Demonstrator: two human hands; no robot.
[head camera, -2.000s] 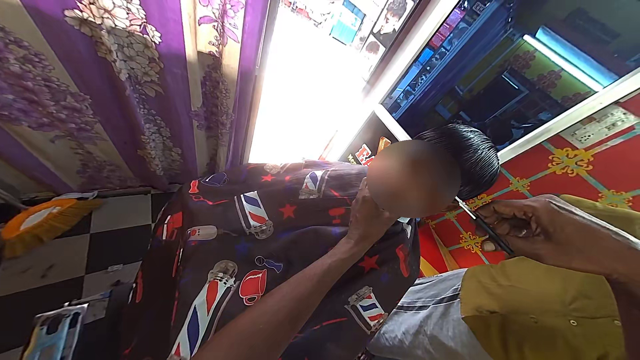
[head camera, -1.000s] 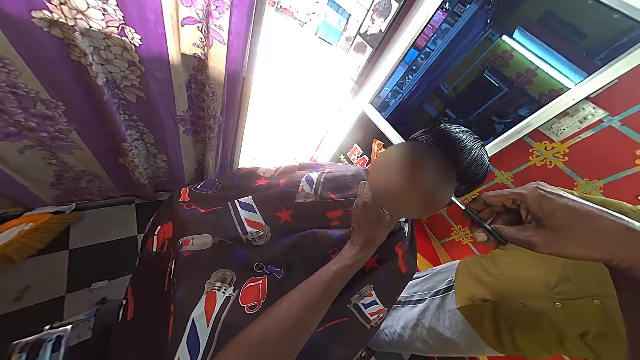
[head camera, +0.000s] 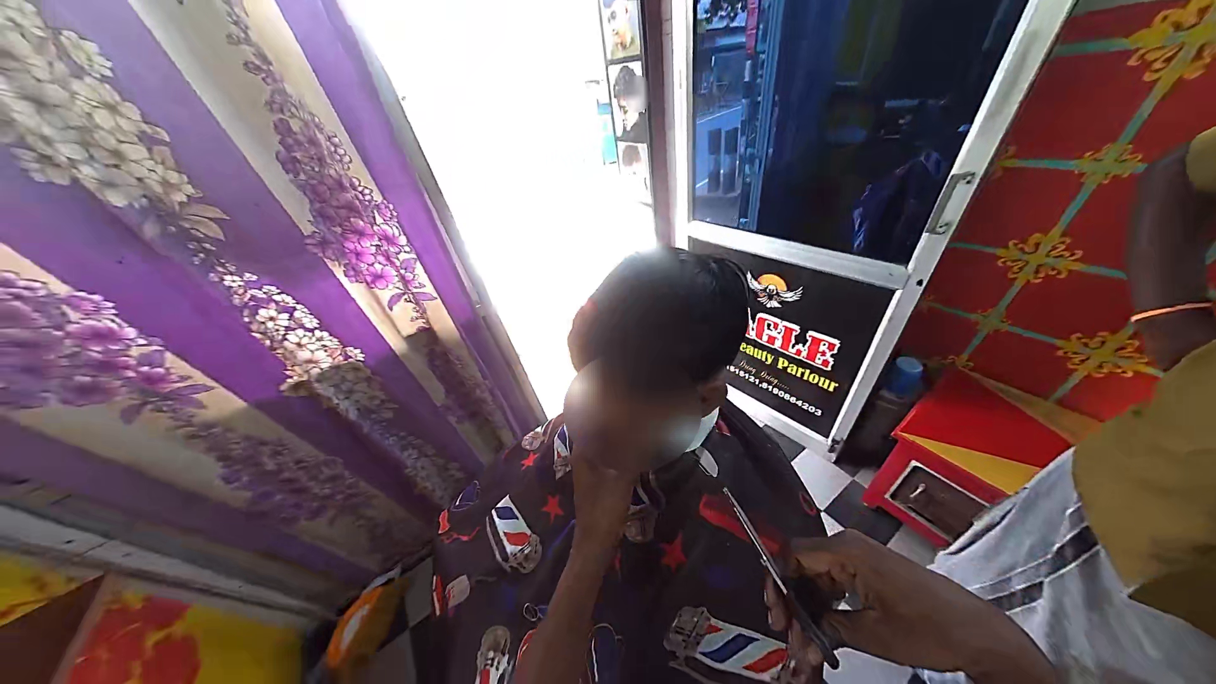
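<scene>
A person with short dark hair (head camera: 665, 304) sits in front of me, draped in a dark barber's cape (head camera: 589, 570) printed with barber poles and stars. My left hand (head camera: 608, 456) is at the person's blurred face, its fingers largely hidden by the blur. In my right hand (head camera: 836, 598) is a pair of scissors (head camera: 760, 546), held over the cape to the right of the head, blades pointing up and left, apart from the hair. A pale patch shows beside the neck.
A purple floral curtain (head camera: 313, 237) hangs on the left. Behind the head stands a glass door (head camera: 807, 247) with a white frame. A red and yellow cabinet (head camera: 978, 427) is at right, near another person in a mustard shirt (head camera: 1149, 484). An orange object (head camera: 361, 617) lies low left.
The view has turned markedly. The scissors, earlier beside the hair, are now lower, over the cape and away from the head. My left hand remains at the face.
</scene>
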